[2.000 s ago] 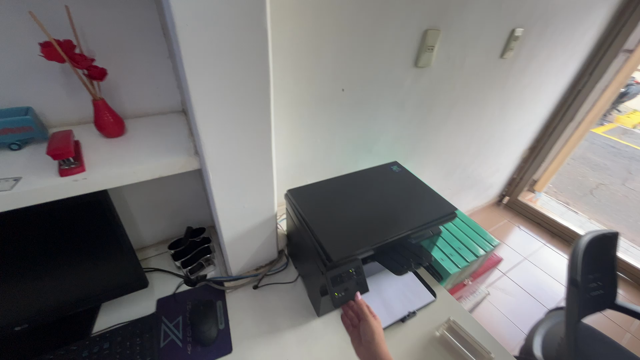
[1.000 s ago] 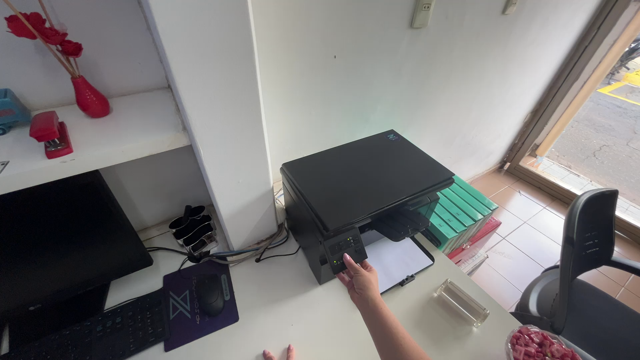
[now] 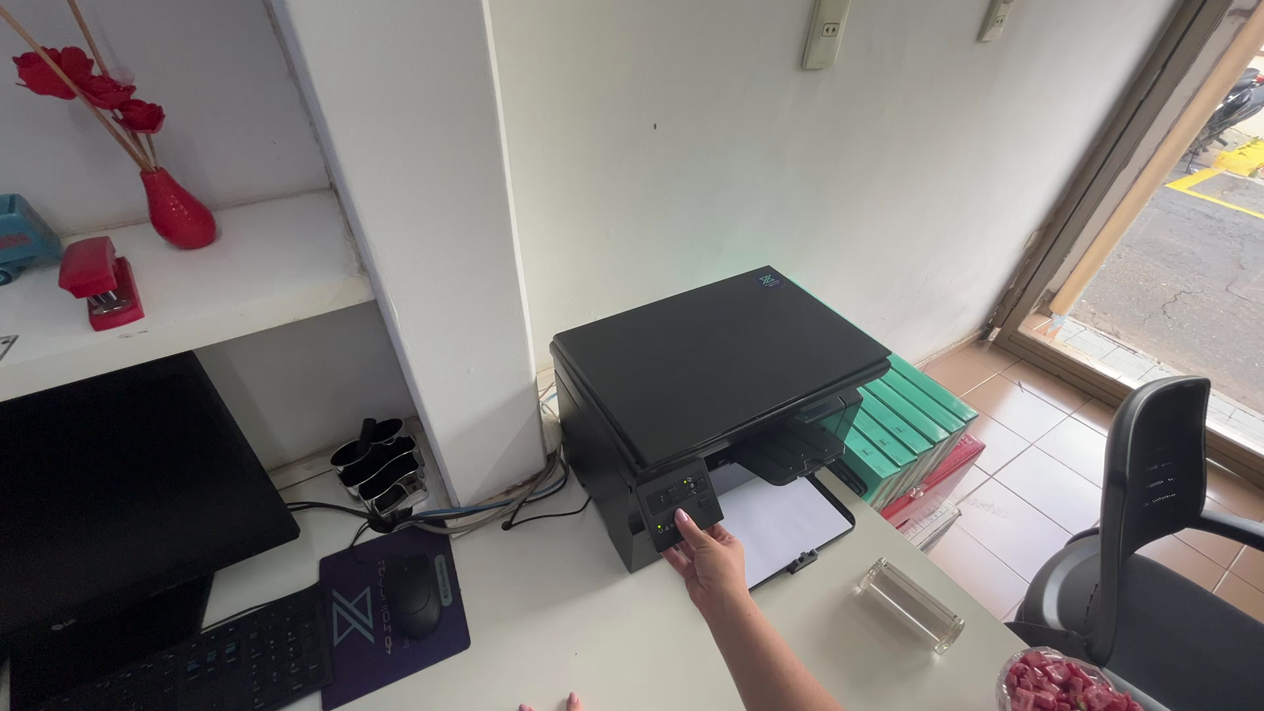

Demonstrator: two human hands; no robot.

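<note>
A black multifunction printer [image 3: 721, 365] stands on the white desk with its lid down. My right hand [image 3: 709, 565] is at its front control panel [image 3: 681, 504], the thumb on the lower part of the panel and the other fingers curled by its lower edge. Small green lights glow on the panel. White paper [image 3: 790, 523] lies in the open front tray, just right of the hand. Of my left hand [image 3: 551, 703] only two fingertips show, at the bottom edge over the desk; whether it holds anything is hidden.
A monitor [image 3: 128, 504], keyboard [image 3: 188, 657] and mouse [image 3: 413, 595] are at left, with cables [image 3: 494, 509] running behind. A clear plastic holder [image 3: 910, 604] and a bowl of wrapped candies [image 3: 1062, 683] lie at right. Green binders [image 3: 908, 425] and an office chair [image 3: 1136, 553] stand beyond the desk.
My right hand stays at the printer's control panel, its thumb now lower on it than one second ago. My left fingertips, unseen two seconds ago, show at the bottom edge.
</note>
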